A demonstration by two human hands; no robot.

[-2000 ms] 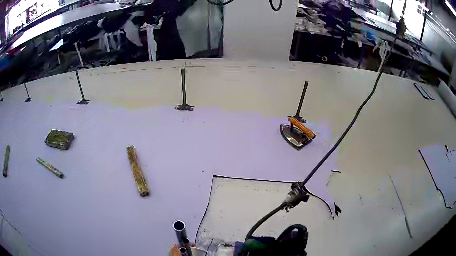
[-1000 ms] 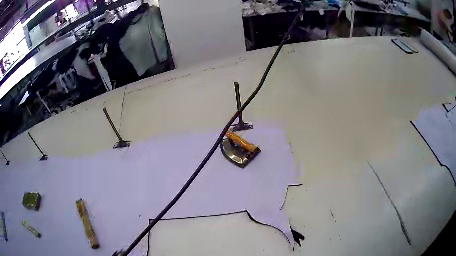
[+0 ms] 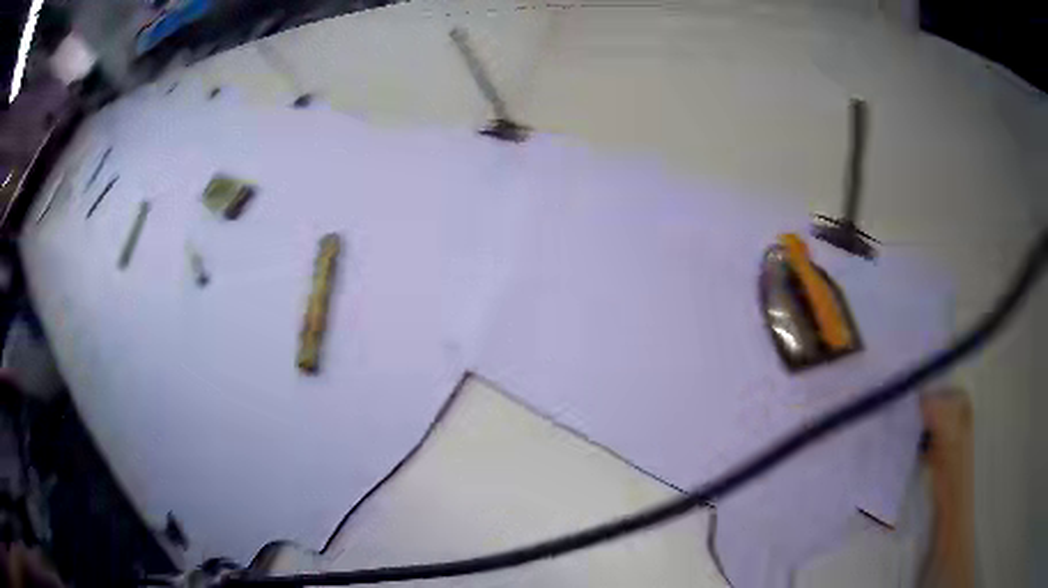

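The lilac-white paper marker (image 3: 552, 264) tops the fabric lay, with dark cut edges around a pale opening at the bottom centre. My right hand (image 3: 946, 423) is blurred at the lower right, beside the lay's right end; its fingers are not clear, and I cannot tell whether it holds anything. My left hand cannot be made out. An old iron with an orange handle (image 3: 809, 304) rests on the paper at the right. The black power cable (image 3: 736, 488) curves across the foreground. Small dark curved parts show at the bottom left, too blurred to name.
A gold-brown bar weight (image 3: 321, 303) and a block weight (image 3: 228, 195) lie on the paper at the left, with several thinner bars. T-shaped stands (image 3: 503, 129) line the far edge, one behind the iron. The pale table (image 3: 690, 80) extends behind; a dark aisle shows at the left.
The view has swung left and tilted down, so the weights and iron appear further right. The cable now sweeps low across the foreground. My right hand has come into view at the right.
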